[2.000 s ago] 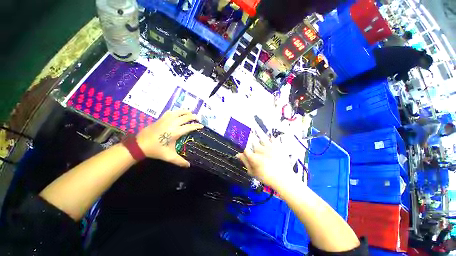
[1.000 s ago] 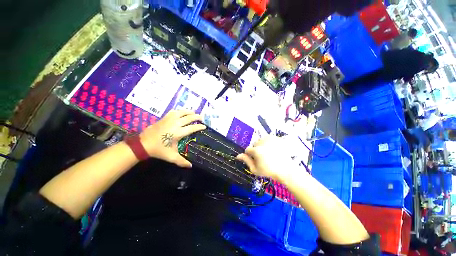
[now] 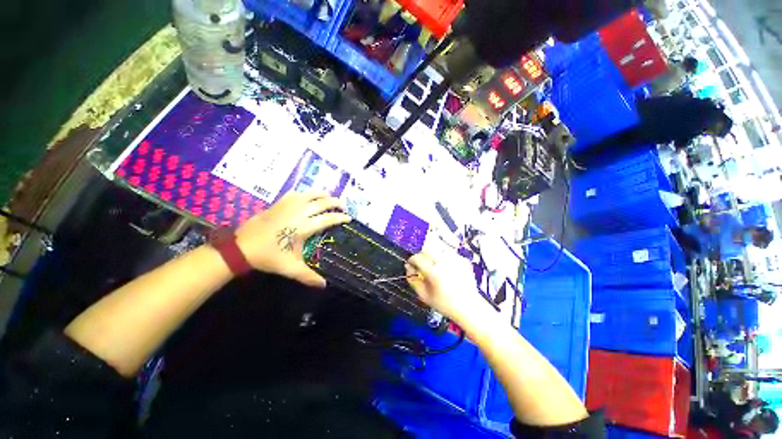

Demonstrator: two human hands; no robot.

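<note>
The long flat black electronic unit (image 3: 364, 261) lies open at the front edge of the bench, with thin yellow wires along its rows. A green circuit board (image 3: 310, 249) shows at its left end. My left hand (image 3: 283, 238) grips the unit's left end, fingers on the far edge and thumb on the near edge. My right hand (image 3: 436, 283) is over the unit's right part, its fingers closed on a small hand tool (image 3: 394, 278) with a thin shaft pointing left over the rows. The tool's tip is too small to see clearly.
A purple, white and pink sheet (image 3: 184, 141) covers the bench. A large bottle (image 3: 211, 51) stands back left. A black pointed tool (image 3: 412, 120) hangs above the bench. Blue crates (image 3: 630, 257) and a red crate (image 3: 634, 390) stand right. A dark-clothed person (image 3: 686, 118) is behind.
My right hand has turned slightly over the unit, and the thin tool shaft now shows from its fingers. My left hand keeps its hold on the unit's left end.
</note>
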